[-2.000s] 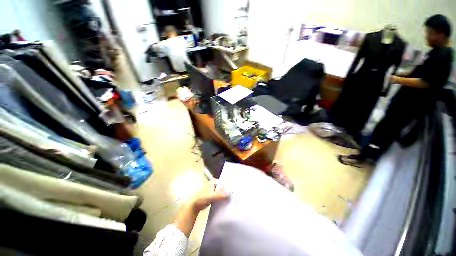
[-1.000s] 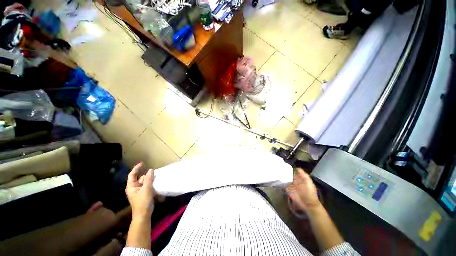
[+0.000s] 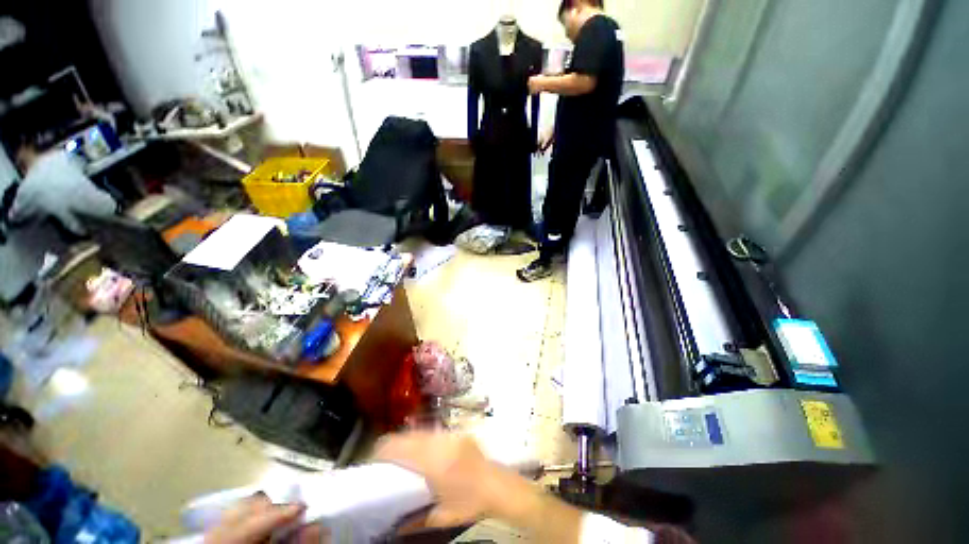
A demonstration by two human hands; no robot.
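Note:
A white folded paper sheet (image 3: 356, 499) is at the bottom, left of the centre, between my two hands. My right hand (image 3: 441, 473) is blurred and grips the paper's right end, its forearm coming in from the lower right. My left hand (image 3: 255, 521) holds the paper's left part and is partly cut off by the bottom edge. The paper's lower side is cut off by the frame.
The plotter (image 3: 733, 425) stands on the right with its paper roll (image 3: 582, 340). A desk (image 3: 377, 345) with a black basket (image 3: 223, 308) is ahead left, a pink bundle (image 3: 436, 367) beside it. A person (image 3: 584, 117) stands by a dressed mannequin (image 3: 505, 128); another person (image 3: 58, 191) sits far left.
The view has lifted and turned right toward the plotter. The paper, first broad and then a strip held at both ends, is now smaller and nearer the lower left, with my hands closer together.

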